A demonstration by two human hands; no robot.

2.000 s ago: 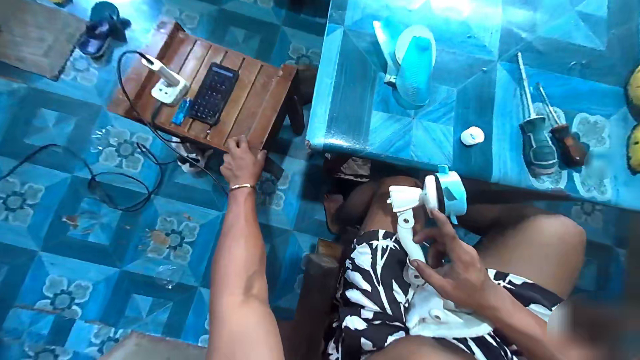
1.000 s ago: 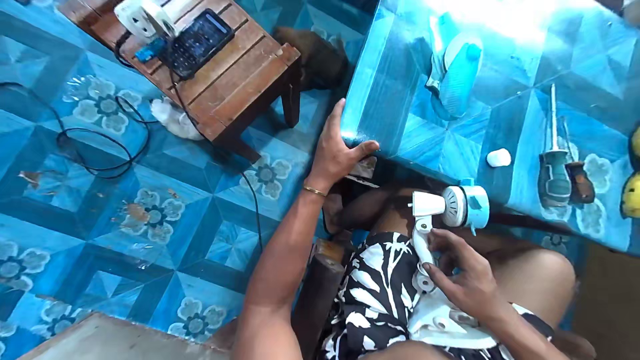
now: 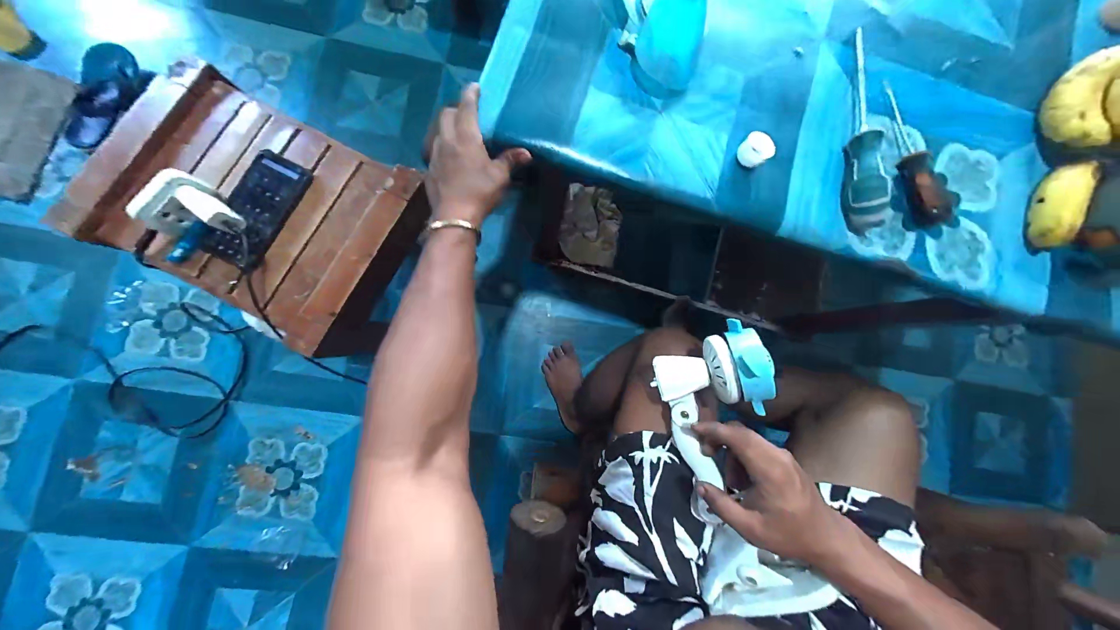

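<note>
My left hand [image 3: 468, 166] rests with spread fingers against the near left corner of the table [image 3: 612, 166] and holds nothing. In my lap, the fingers of my right hand [image 3: 761, 490] grip the white jointed arm [image 3: 696, 451] of a small device. Its head has a white and light blue round motor housing [image 3: 744, 366], and its white base [image 3: 761, 591] lies on my patterned shorts. On the table are a white cap [image 3: 756, 150], a blue plastic part [image 3: 669, 44], a screwdriver with a grey-green handle [image 3: 866, 179] and a screwdriver with a brown handle [image 3: 926, 188].
A slatted wooden stool [image 3: 350, 210] at the left bears a black calculator or keypad phone [image 3: 271, 197] and a white power adapter [image 3: 179, 201]. A black cable [image 3: 236, 385] trails over the tiled floor. Yellow fruit [image 3: 1081, 105] sits at the table's right edge. An open shelf [image 3: 647, 280] is under the tabletop.
My left hand has moved from the stool's edge to the table corner. My right hand still holds the device's arm. The view has shifted.
</note>
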